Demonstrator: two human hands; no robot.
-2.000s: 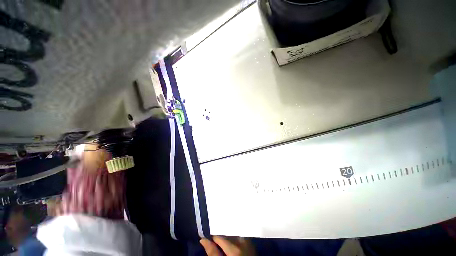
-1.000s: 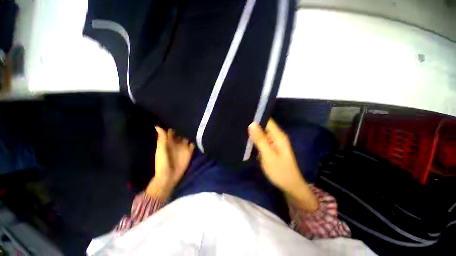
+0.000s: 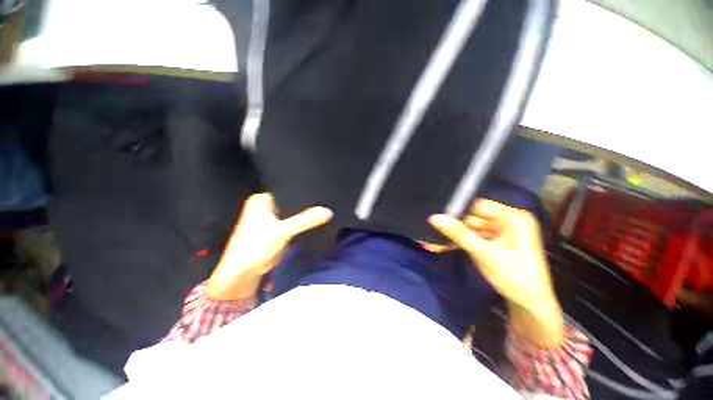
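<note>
A black garment panel (image 3: 336,101) with two pale stripes and a shorter pale trim at its left side hangs over the near edge of the white table towards my lap. My left hand (image 3: 270,238) is at the panel's lower left edge, thumb on top and fingers partly hidden behind the cloth. My right hand (image 3: 504,250) pinches the lower right corner by the end of the outer stripe, thumb on top and fingers under it.
The white table (image 3: 625,94) runs behind the panel. A red plastic basket (image 3: 633,234) stands at the right, with a pile of striped black pieces (image 3: 606,312) in front of it. Dark cloth (image 3: 141,203) hangs at the left. My lap is dark blue.
The view has turned from the sewing machine down to my lap. Since one second ago the panel sits further right and nearer, and my right hand has moved right with its corner.
</note>
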